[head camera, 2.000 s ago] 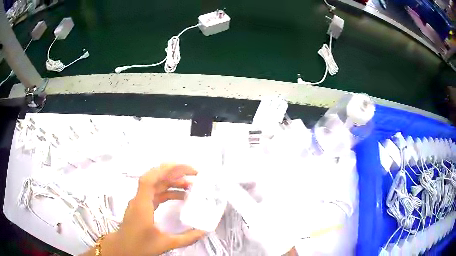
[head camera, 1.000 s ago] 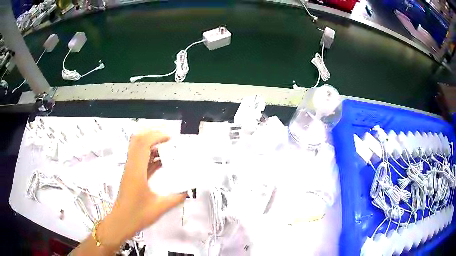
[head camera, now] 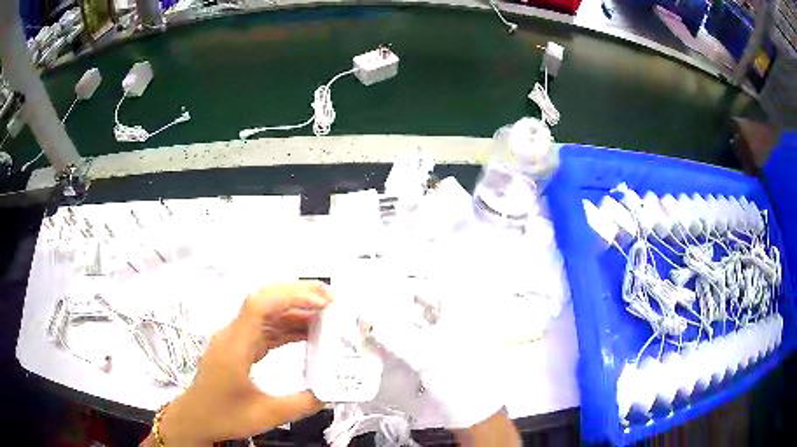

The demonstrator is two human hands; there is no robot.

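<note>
My left hand (head camera: pixel 236 375), bare with a thin bracelet, grips a white power adapter (head camera: pixel 345 354) at the lower centre. The adapter's printed face and metal pins show, and its bundled cord (head camera: pixel 371 426) hangs below. My right hand (head camera: pixel 454 375), in a white glove, is close to the adapter's right side; only its bare wrist stands out. The glove blends into the bright white covering, so its fingers and anything in them cannot be made out. More adapters stand at the left of the white-covered table (head camera: pixel 236 249), pins up, with cords (head camera: pixel 162 345) in front.
A blue tray (head camera: pixel 587 332) at right holds two rows of adapters with cords between them. A clear bottle (head camera: pixel 511 179) with a white top stands beside it. Several adapters with cords lie on the green conveyor belt (head camera: pixel 454 96) behind the table. A metal post (head camera: pixel 39 105) rises at left.
My left hand has brought the adapter down and nearer, and its pins and print now show. My gloved right hand and wrist now show at its right. The view has shifted, showing more of the tray.
</note>
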